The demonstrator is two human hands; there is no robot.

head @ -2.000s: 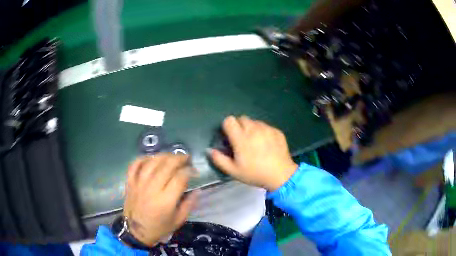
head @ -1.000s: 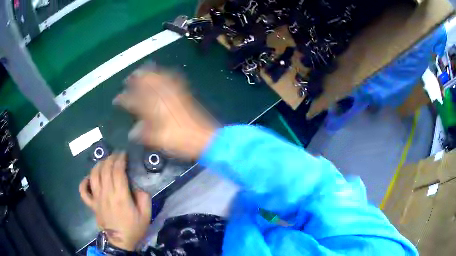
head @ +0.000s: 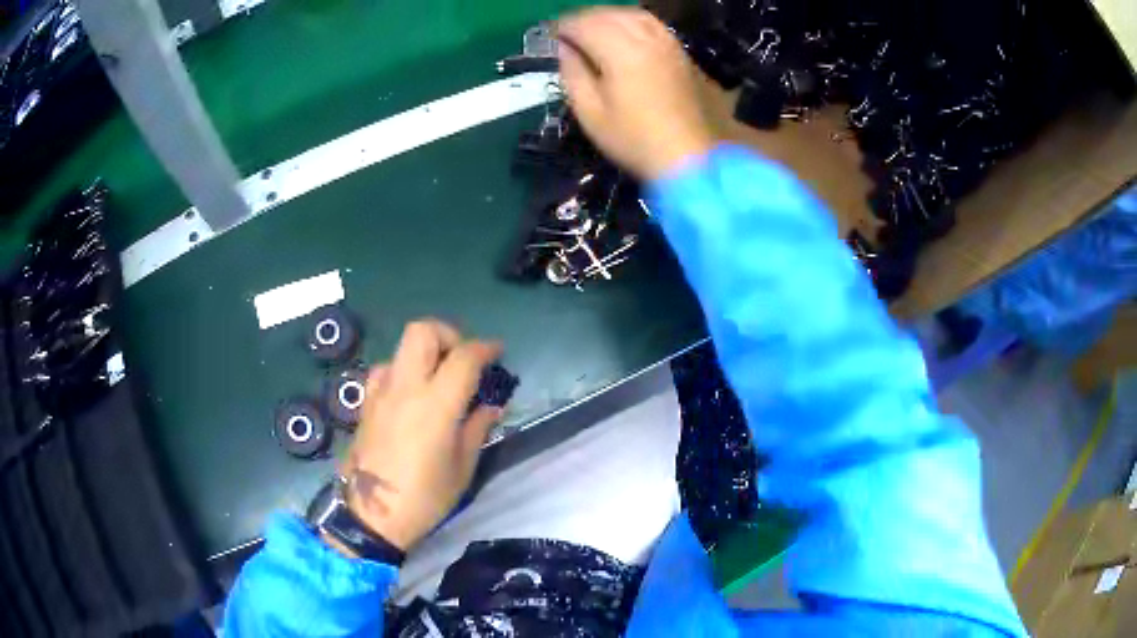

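Three round black parts with pale rings lie on the green bench beside my left hand; one [head: 301, 428] is nearest the bench edge. My left hand [head: 424, 418] holds a small black part [head: 496, 386] between thumb and fingers, partly hidden. My right hand [head: 623, 87] is at the back rail, its fingertips at a binder clip [head: 539, 45]; whether it grips the clip is unclear. A heap of loose binder clips [head: 580, 231] lies on the bench below my right hand.
A cardboard box [head: 798, 156] full of binder clips stands at the right. A black ribbed tray [head: 81, 480] with clipped pieces is at the left. A white strip [head: 299, 299] lies on the bench. A grey post [head: 168, 119] rises from the pale rail [head: 399, 131].
My right hand has moved right and back to the rail. My left hand now holds a black part. Three round parts show together, and a clip heap lies on the bench.
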